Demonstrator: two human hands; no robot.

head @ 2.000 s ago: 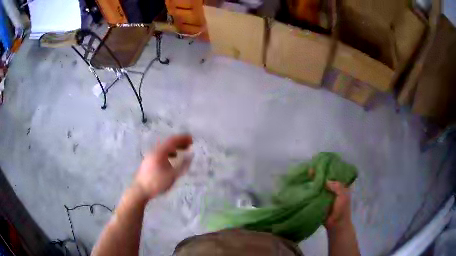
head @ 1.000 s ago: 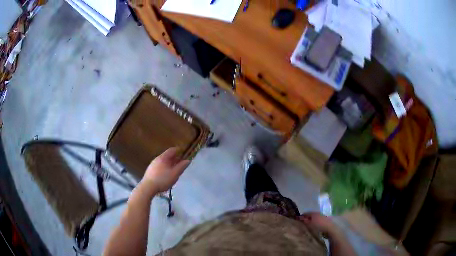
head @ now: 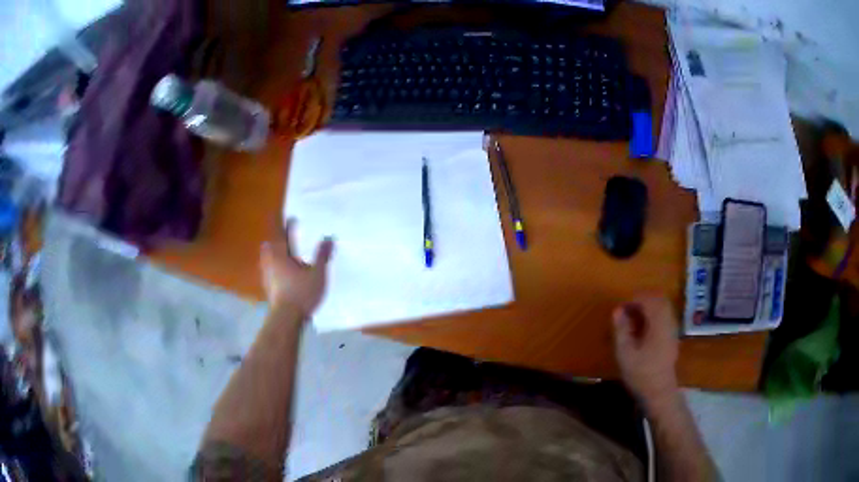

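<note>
A white paper sheet [head: 377, 216] lies on the orange-brown desk [head: 556, 311]. One slim dark pen [head: 427, 212] with a blue-yellow end lies on the sheet, and a like pen [head: 510, 196] lies just right of it. My left hand [head: 297, 273] is at the sheet's lower left edge, thumb and fingers apart, holding nothing. My right hand [head: 645, 339] is over the desk's front part below the black mouse [head: 623, 216]. Its fingers are curled and blurred, and I see nothing in it.
A keyboard [head: 480, 80] lies behind the sheet. Orange-handled scissors [head: 301, 104] and a clear bottle [head: 218, 115] are at left, beside dark purple fabric [head: 141, 132]. At right are papers [head: 739, 113], a dark phone-like object [head: 740, 264] on a calculator, and green cloth [head: 805, 358].
The view has moved from the chair and floor to the desk top. My left hand has left the chair seat and is at the paper. My right hand has come up over the desk.
</note>
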